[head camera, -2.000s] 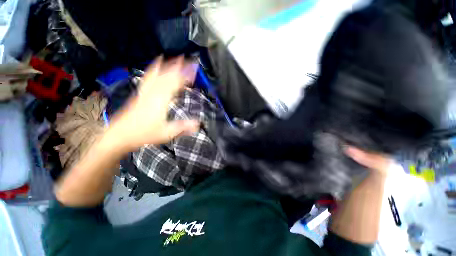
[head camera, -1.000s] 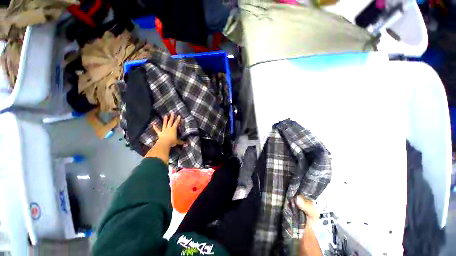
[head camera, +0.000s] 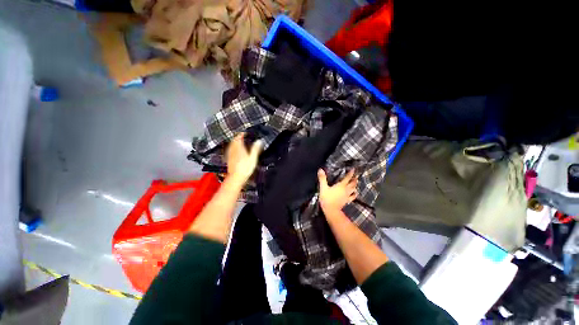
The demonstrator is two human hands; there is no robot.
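A heap of black-and-white plaid garments [head camera: 360, 141] with black cloth parts [head camera: 289, 171] fills the blue plastic crate [head camera: 343, 65] and spills over its near side toward my lap. My left hand [head camera: 242, 159] is at the left part of the heap, thumb and fingers apart, at the edge of a plaid piece; whether it grips cloth is unclear. My right hand [head camera: 338, 190] lies on the plaid and black cloth to the right, fingers spread. The crate's near side is hidden under the garments.
A red plastic stool [head camera: 149, 238] stands on the floor at left. Tan garments [head camera: 209, 28] lie beyond the crate. An olive-grey cloth cover [head camera: 425, 187] hangs over the table end at right. The white table [head camera: 470, 273] is at lower right. A dark shape fills the upper right.
The view has turned toward the crate. My right hand has moved from the plaid garment on the table to the heap. Plaid and black cloth now hang from the crate toward my lap.
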